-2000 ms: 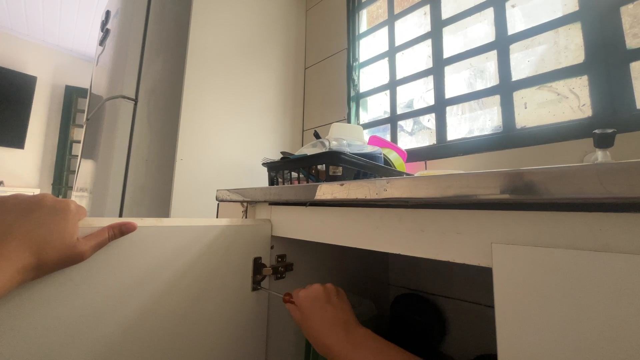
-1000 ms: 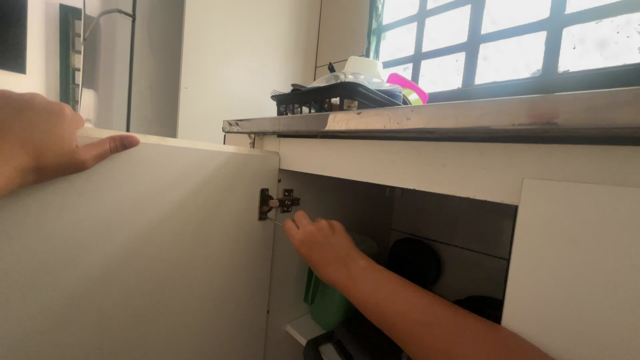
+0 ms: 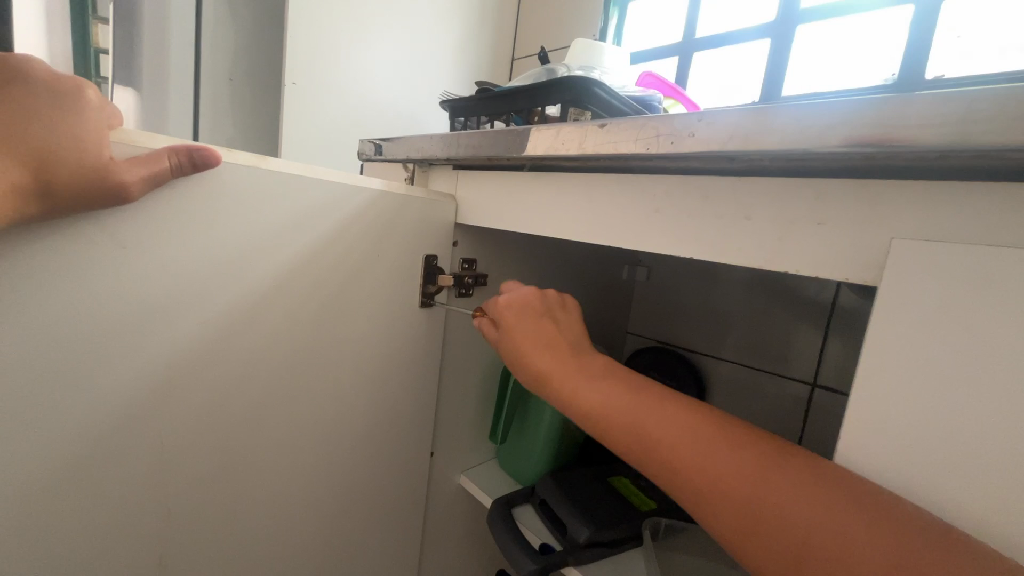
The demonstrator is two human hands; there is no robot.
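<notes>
My left hand point(image 3: 88, 140) grips the top edge of a white cabinet door point(image 3: 240, 344), its thumb on the inner face and its other fingers largely hidden. My right hand point(image 3: 532, 328) is closed around the handle of a screwdriver point(image 3: 458, 309); most of the handle is hidden in the fist. The thin shaft points left, with its tip at the lower screw of the hinge plate on the door. That metal cabinet hinge point(image 3: 452, 280) joins the door to the inner side wall of the cabinet.
Inside the cabinet are a green plastic pitcher point(image 3: 532, 432), a dark case with a handle point(image 3: 592, 512) and a clear container point(image 3: 688, 548) on a shelf. Above runs a metal-edged countertop point(image 3: 720, 132) bearing a black dish rack point(image 3: 552, 96). Another white panel point(image 3: 944, 384) stands at right.
The view has tilted downward, showing more of the cabinet's inside. My right hand stays by the hinge with the screwdriver, and my left hand keeps its hold on the door.
</notes>
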